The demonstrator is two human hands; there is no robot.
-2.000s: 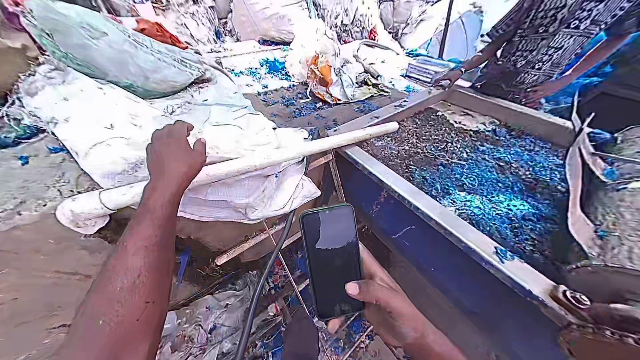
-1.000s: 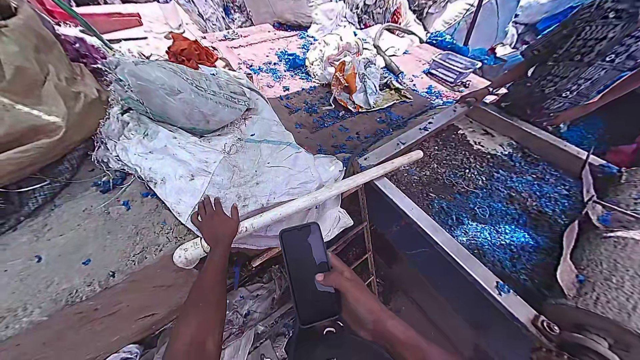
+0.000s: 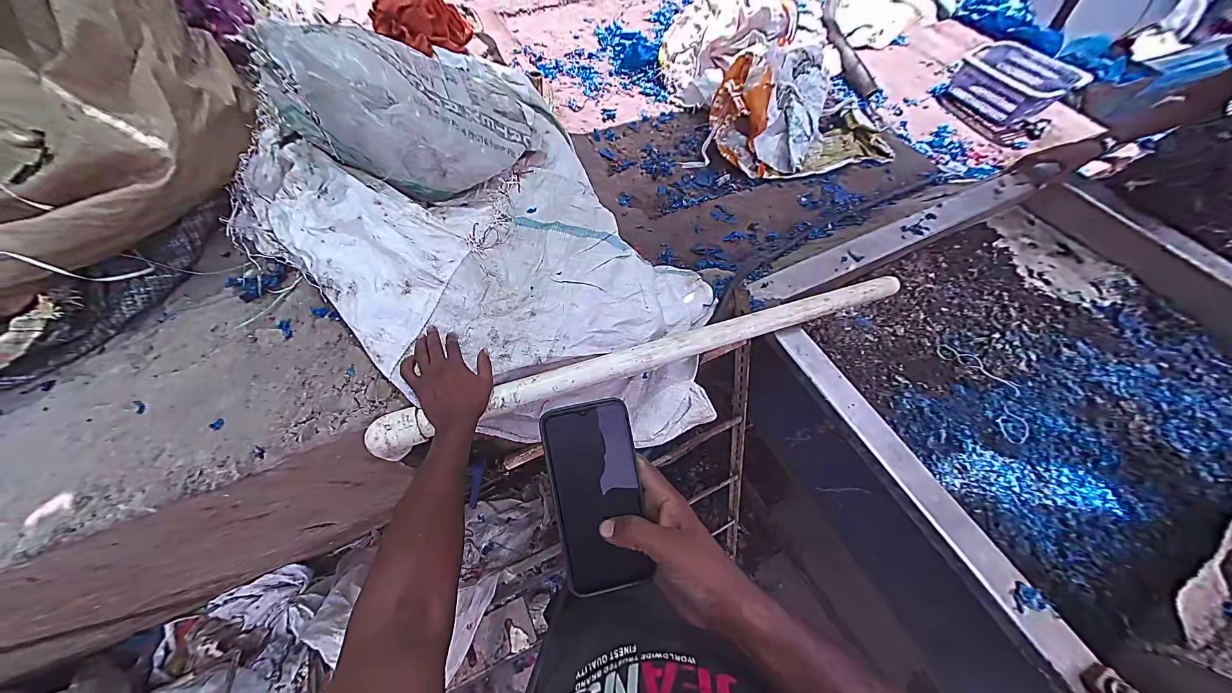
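Note:
My left hand point(image 3: 449, 383) rests with fingers spread on a long white pipe point(image 3: 626, 362), near the pipe's thick left end. The pipe slants across a white woven sack point(image 3: 568, 279), and its far end reaches over the metal rim of a tank. In my right hand point(image 3: 679, 544) is a smartphone point(image 3: 594, 496) with a dark screen, held upright with the thumb on its face. The phone is just below the pipe, in front of my dark printed shirt. Blue plastic flakes point(image 3: 1030, 481) and dark bits fill the tank right of the pipe.
A metal ladder-like frame point(image 3: 739, 423) stands beside the tank's wall point(image 3: 866, 539). Plastic waste point(image 3: 279, 616) lies below the concrete ledge point(image 3: 192, 452). A large tan sack point(image 3: 106, 144) is at the left. Farther off are crumpled bags point(image 3: 770, 106) and a plastic basket point(image 3: 1015, 82).
The view has shifted, and the other person at the upper right has left it. My left hand stays at the pipe; the phone remains in my right hand.

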